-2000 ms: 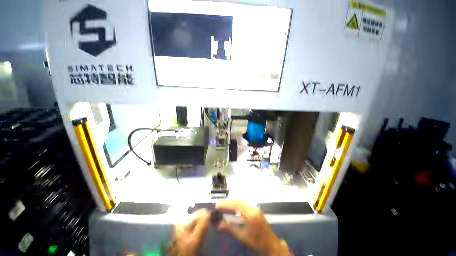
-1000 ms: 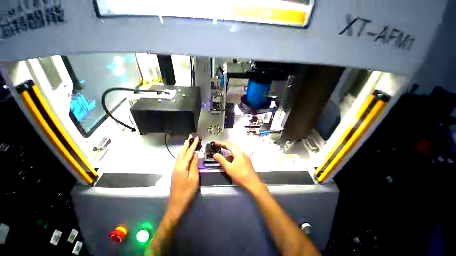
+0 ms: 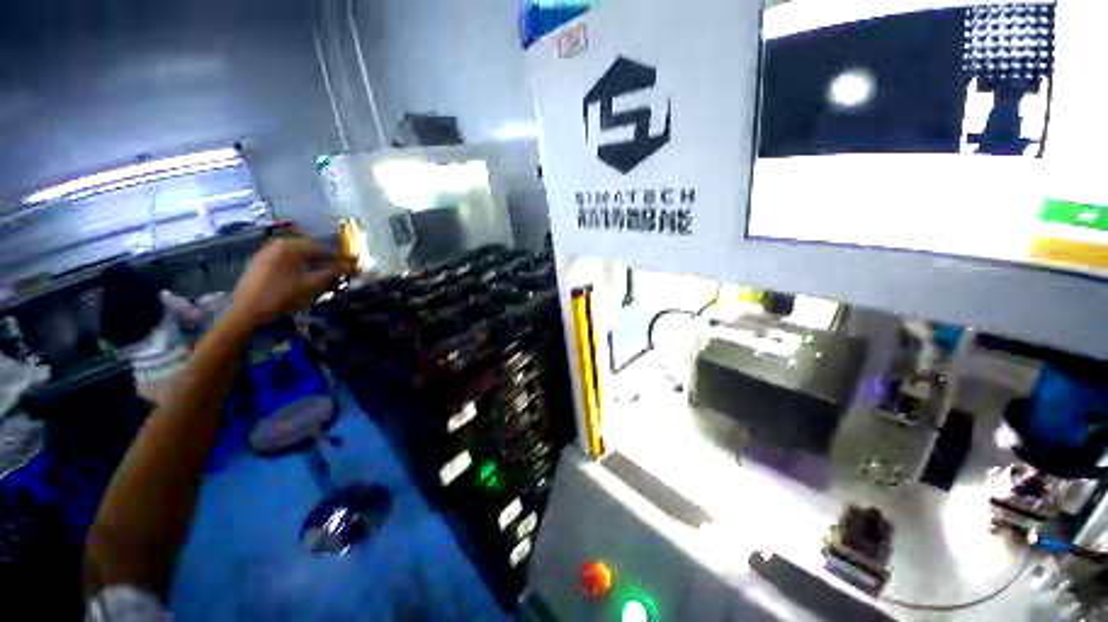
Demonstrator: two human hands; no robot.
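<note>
My left hand is raised at the left, at the top of the stacks of black trays. Its fingers are bent together and blurred, and I cannot tell if a module is in them. My right hand is out of the picture. The fixture stands on the bright worktable inside the machine, near the front edge, with no hand at it. The touchscreen shows a dark image with a bright spot.
The yellow-and-black light curtain edges the opening. Inside are a black box and a blue cylinder. A red button and a lit green button are on the front panel. A round stool stands on blue floor.
The view has swung left. My left hand has left the fixture and reached out to the tray stacks. My right hand has gone out of view. The screen now shows a bright spot.
</note>
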